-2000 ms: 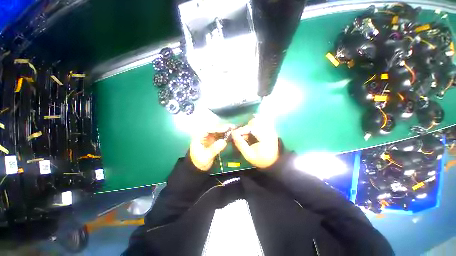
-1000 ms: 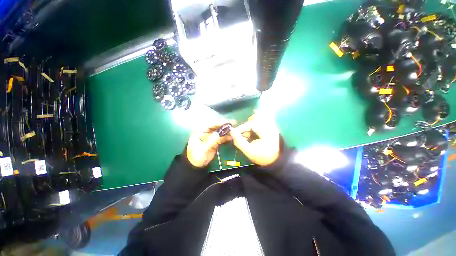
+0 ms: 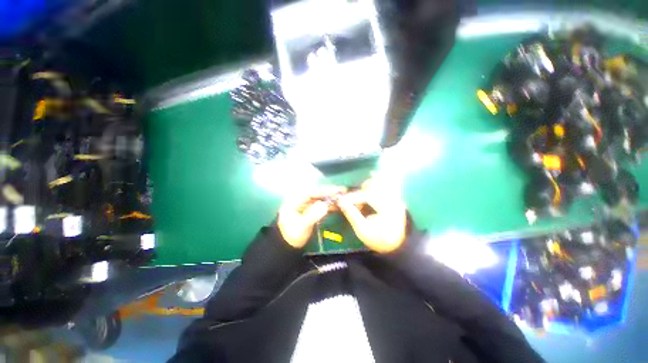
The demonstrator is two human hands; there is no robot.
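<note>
My left hand (image 3: 301, 220) and my right hand (image 3: 376, 217) meet low in front of me, below the white box. Their fingertips touch around a small dark part (image 3: 331, 201), mostly hidden by the fingers and blurred. It looks like a ring part, but I cannot tell surely. A yellow-orange tag (image 3: 332, 236) shows between the hands, just below the fingers. Glare washes out the outer edges of both hands.
The white box (image 3: 341, 106) stands behind the hands on the green bench (image 3: 199, 191). Ring parts (image 3: 264, 117) lie left of it. Black housings (image 3: 568, 127) are piled at right, above a blue bin (image 3: 510, 276) of units. Stacked black trays (image 3: 71, 191) stand at left.
The whole view has shifted and blurred. The dark ring seen between the fingers one second ago is now mostly covered. The hands remain together.
</note>
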